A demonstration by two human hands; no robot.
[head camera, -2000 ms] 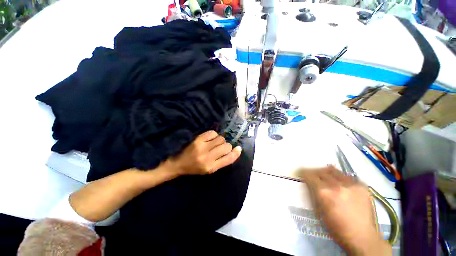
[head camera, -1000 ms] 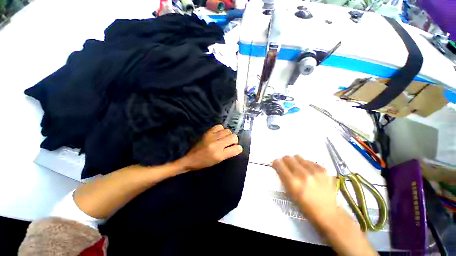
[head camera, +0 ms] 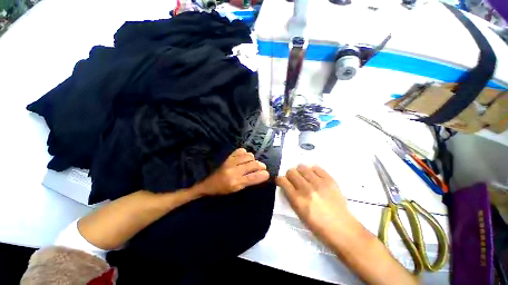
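Note:
A large bunched black garment [head camera: 167,94] lies left of and below the needle area of the white sewing machine [head camera: 356,33]. Its right edge runs under the presser foot [head camera: 280,131]. My left hand [head camera: 238,172] rests on the garment just below the presser foot, fingers curled, gripping the fabric near the edge. My right hand [head camera: 306,192] lies on the table at the garment's right edge, its fingertips touching that edge beside my left hand. What is under its fingertips is hidden, and I cannot tell whether they pinch the cloth.
Gold-handled scissors [head camera: 415,231] lie right of my right hand. Tweezers and pens [head camera: 420,170] lie behind them. A purple box [head camera: 471,234] stands at the far right. A black strip [head camera: 473,72] hangs over the machine. A ruler scale partly shows under my right forearm.
My right hand has moved left from beside the scissors to the garment edge. My left hand stays on the cloth in nearly the same place. The camera view has shifted slightly.

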